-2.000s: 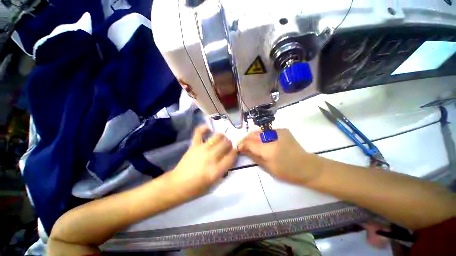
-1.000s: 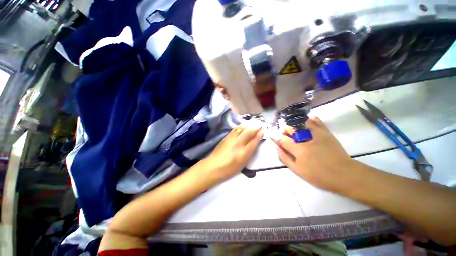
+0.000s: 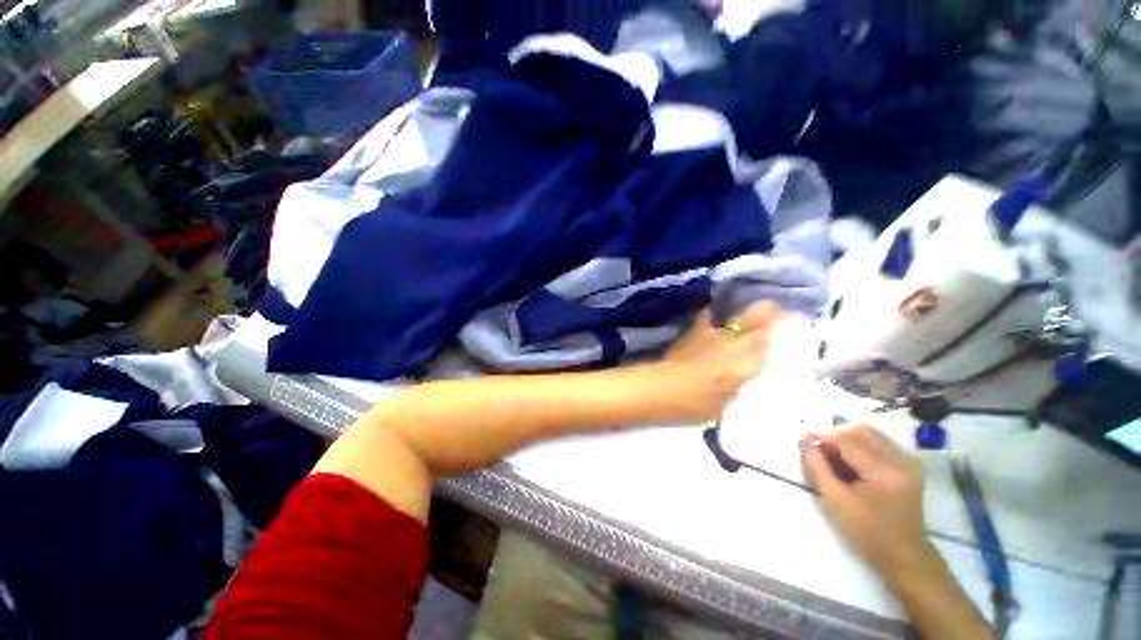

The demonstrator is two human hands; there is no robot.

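The white sewing machine head (image 3: pixel 932 294) stands at the right of the table. My left hand (image 3: pixel 730 356) lies at the near edge of the garment heap, left of the needle area, its fingers against pale grey fabric; whether it grips the fabric is unclear. My right hand (image 3: pixel 870 481) is below the presser foot area, thumb and fingertips pinched together near the bed; anything between them is too small to tell. The navy, white and grey garment (image 3: pixel 501 206) lies heaped left of the machine. Blue-handled snips (image 3: pixel 985 538) lie right of my right hand.
A measuring tape strip (image 3: pixel 588 540) runs along the table's front edge. More navy and white fabric (image 3: pixel 113 500) lies low at the left. A blue crate or bag (image 3: pixel 335 81) stands beyond. Dark fabric fills the back right.
The view has swung left, so the machine shows farther right. My left hand has moved away from the needle to the garment's edge. My right hand has drawn back from the needle area.
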